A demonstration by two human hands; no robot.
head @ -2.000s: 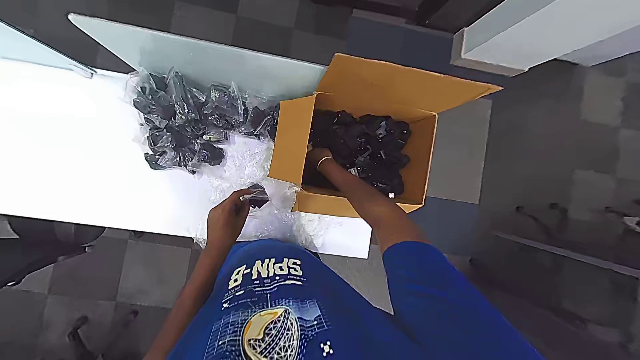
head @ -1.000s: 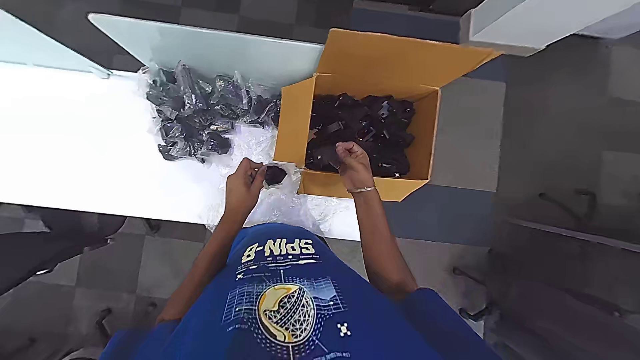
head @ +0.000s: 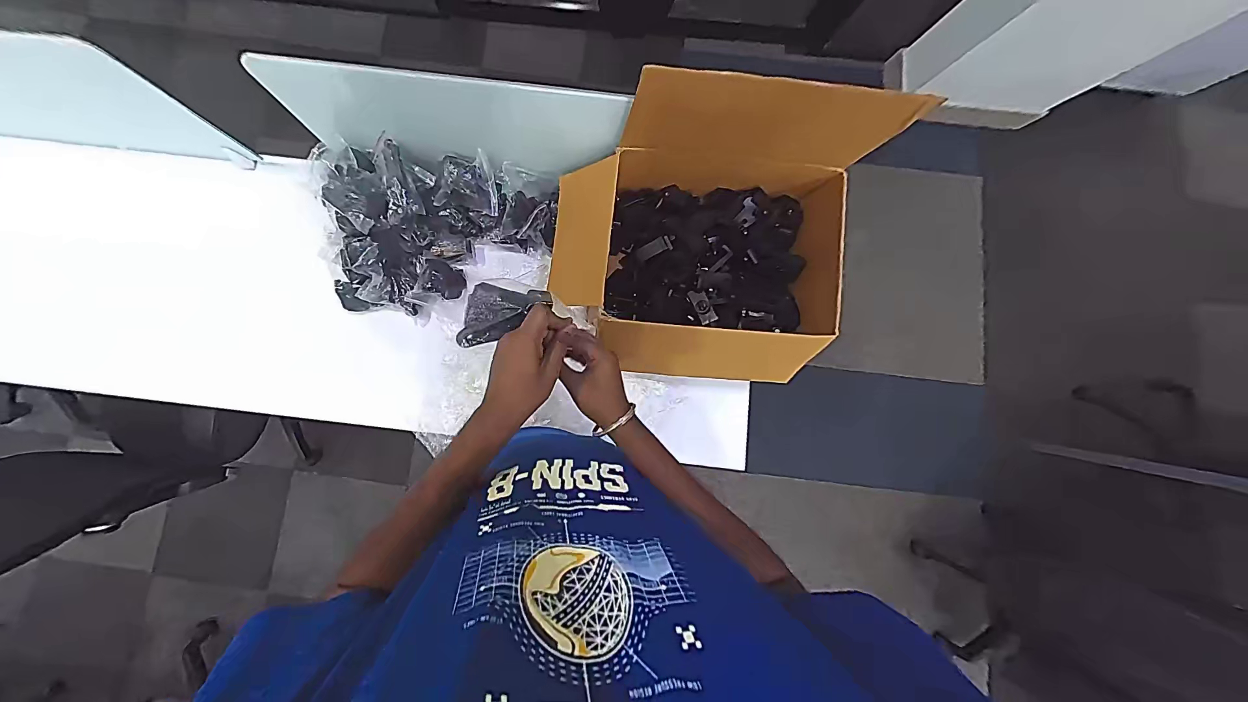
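Observation:
My left hand (head: 531,356) is closed on one end of a clear plastic bag with a black item (head: 497,310) in it, held over the white table. Touching it, my right hand (head: 592,370) has its fingertips at the same end of the bag; whether it grips the plastic is hard to tell. Right beside my hands stands an open cardboard box (head: 717,351) holding many black items (head: 707,258), too jumbled to identify. Left of the box lies a pile of black items in clear plastic bags (head: 400,229).
Crumpled clear plastic (head: 458,390) lies on the white table (head: 195,292) near its front edge. Glass-like divider panels (head: 468,107) line the far edge. A dark chair (head: 127,458) stands at the left, and a white structure (head: 1043,58) at the upper right.
My right hand was down in the box two seconds ago, then over its near edge; now it has moved left to meet my left hand. The bagged black item now shows beyond my left hand.

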